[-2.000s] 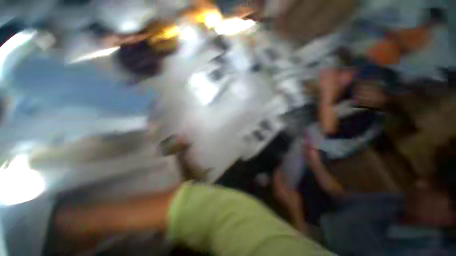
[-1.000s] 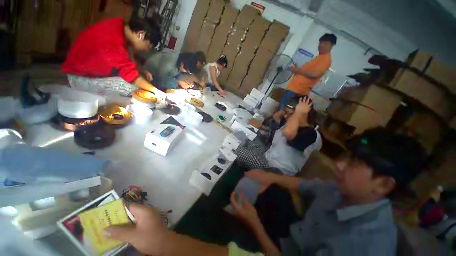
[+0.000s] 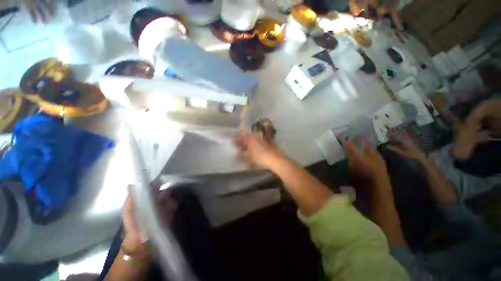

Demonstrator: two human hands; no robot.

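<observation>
A long white panel (image 3: pixel 145 203), blurred, stands tilted near me. My left hand (image 3: pixel 132 222) grips its left side, with a band at the wrist. An open long white box (image 3: pixel 203 156) lies at the table's near edge, right of the panel. My right hand (image 3: pixel 258 151), below a yellow-green sleeve, is at the box's right end. Its fingers are blurred, so I cannot tell if it holds anything. A small wiring bundle (image 3: pixel 263 129) lies just beyond it.
A blue cloth (image 3: pixel 52 159) lies left, below amber tape rolls (image 3: pixel 71 99). A pale blue wrapped item (image 3: pixel 206 66) lies behind the box. A printed white box (image 3: pixel 307 77) stands farther back. Other people's hands (image 3: pixel 365 159) are at the right, beside white boxes.
The view has swung left and down. My right hand has moved from the yellow card and framed insert to the box's end; the card no longer shows. My left hand and the white panel have come into view.
</observation>
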